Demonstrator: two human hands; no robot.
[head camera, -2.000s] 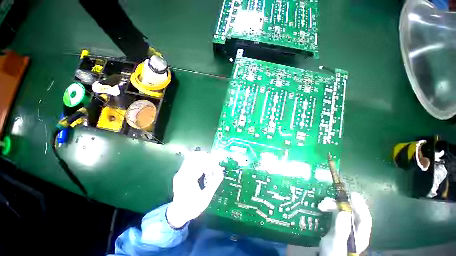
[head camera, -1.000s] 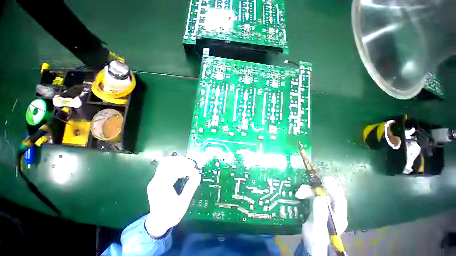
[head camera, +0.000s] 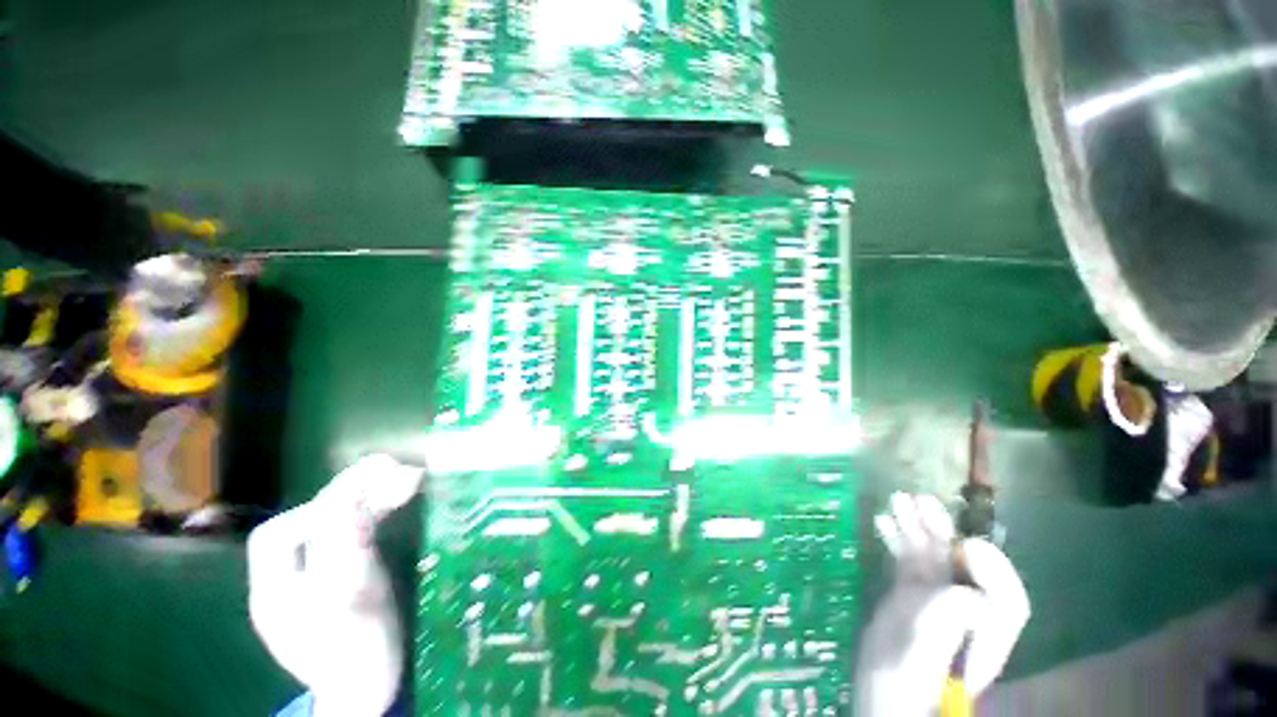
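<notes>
A large green circuit board (head camera: 630, 490) lies solder side up in front of me, its lower edge cut off by the picture. My left hand (head camera: 336, 581), white-gloved, is at the board's left edge with thumb and forefinger together; I cannot tell if it holds solder wire. My right hand (head camera: 945, 602), white-gloved, is just right of the board and holds the soldering iron (head camera: 979, 476), its tip pointing up and away from the board. The picture is blurred.
A second green board (head camera: 602, 77) on a black support stands beyond. The black tray with a yellow-collared dispenser (head camera: 175, 329) and yellow sponge (head camera: 109, 483) is at left. The yellow-and-black iron stand (head camera: 1071, 385) is at right, below a clear fume hood (head camera: 1162, 182).
The view has shifted, and the board appears further left and larger. The soldering iron has moved off the board's surface to its right side. My left hand is now lower at the left edge.
</notes>
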